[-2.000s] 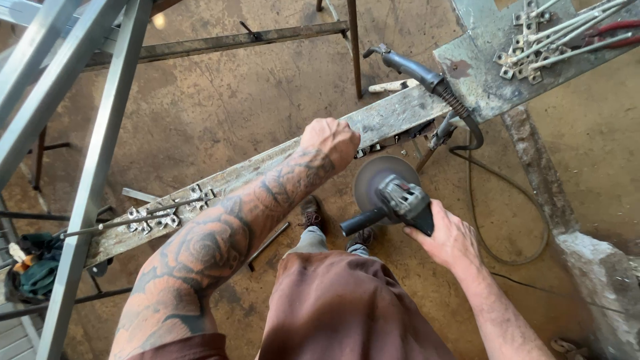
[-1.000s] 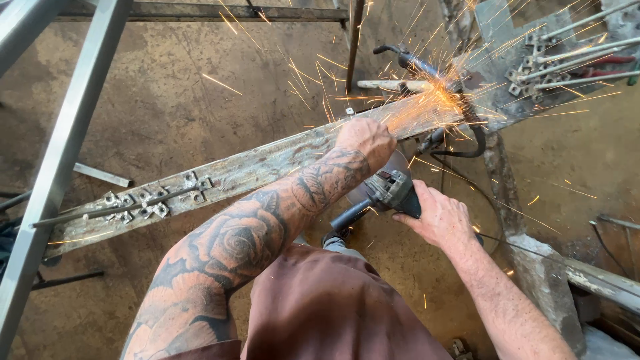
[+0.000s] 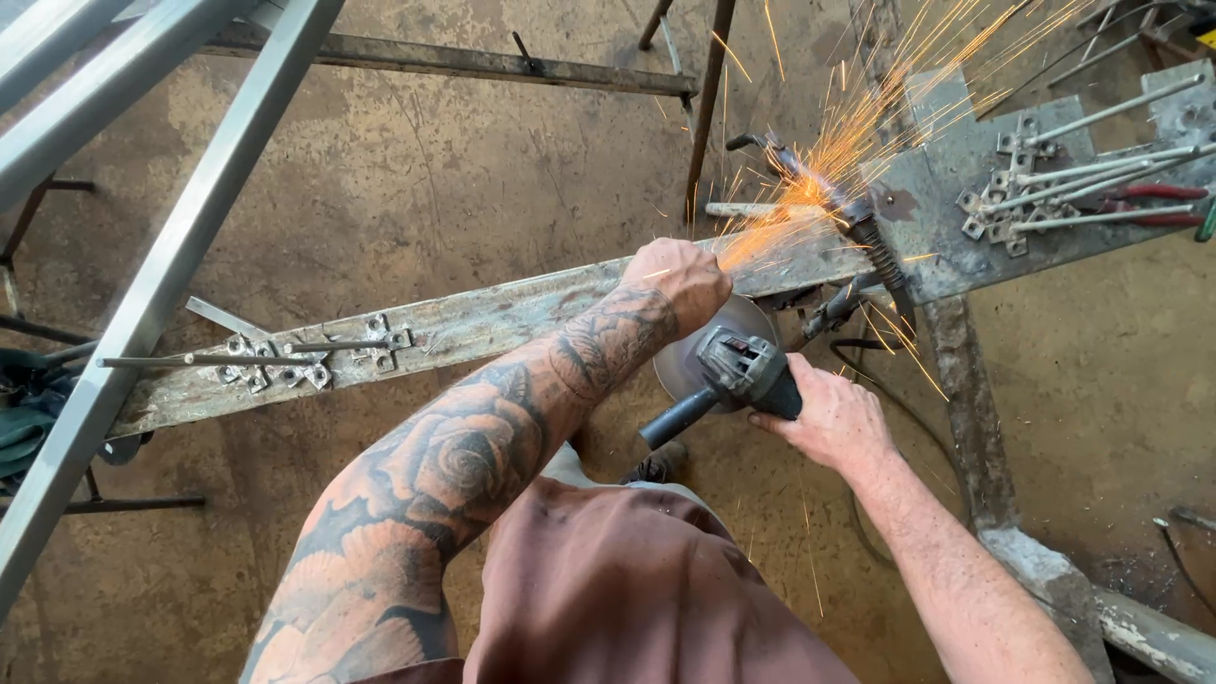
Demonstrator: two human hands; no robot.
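Note:
My right hand (image 3: 831,413) grips the rear body of an angle grinder (image 3: 746,366), whose side handle points down and left. The grinder's large disc (image 3: 679,366) lies beside my left hand, and orange sparks stream from there up and to the right. My left hand (image 3: 679,280) is closed at the edge of a long, worn metal beam (image 3: 503,318); whatever its fingers hold is hidden. Small metal brackets with rods (image 3: 313,356) lie on the beam's left part. A welding torch (image 3: 836,199) lies across its right end, in the sparks.
Square metal tubes (image 3: 190,247) slope across the left side. A metal plate (image 3: 936,223) at the right bears more brackets with rods and red-handled pliers (image 3: 1154,193). A cable (image 3: 893,394) loops over the floor. Rusty stand legs (image 3: 708,114) rise behind the beam.
Two seconds ago there were no sparks and the grinder was apart from my left hand. The disc has come up beside that hand, and sparks now fly.

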